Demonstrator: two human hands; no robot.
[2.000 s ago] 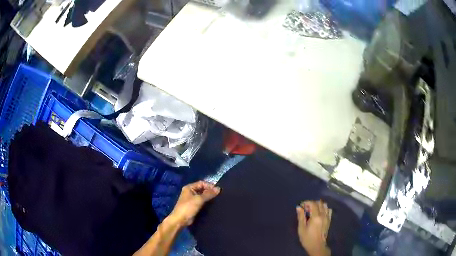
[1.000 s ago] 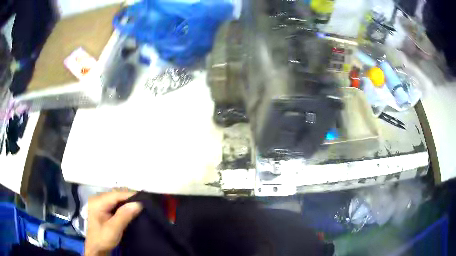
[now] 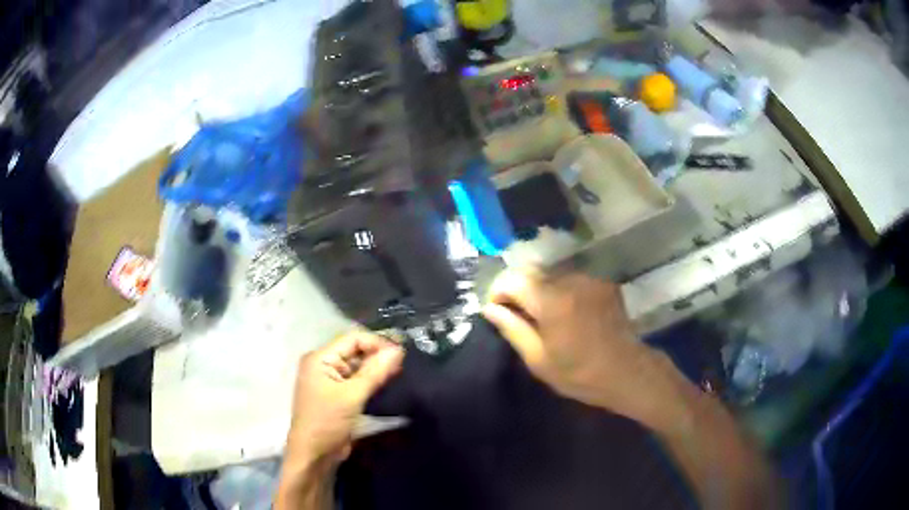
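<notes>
A dark fabric piece (image 3: 478, 418) hangs over the table's front edge below the machine. The large dark button-sewing machine (image 3: 379, 249) stands above it, with a shiny metal clamp (image 3: 439, 334) at its lower front. My left hand (image 3: 344, 383) is left of the clamp, its fingers pinched at the cloth's upper left edge. My right hand (image 3: 558, 329) is right of the clamp, fingertips at the cloth's upper right edge. The picture is blurred, and no button can be made out at my fingertips.
A parts tray (image 3: 638, 224) and a control panel (image 3: 518, 100) with red digits are right of the machine. Black snips (image 3: 720, 161) lie beyond the tray. A blue plastic bag (image 3: 239, 164), a white basket (image 3: 125, 334) and a phone (image 3: 130, 274) on cardboard are at left.
The view has turned from the left side of the table to the machine. Both hands have come up to the machine's front with the dark cloth, which hung lower before.
</notes>
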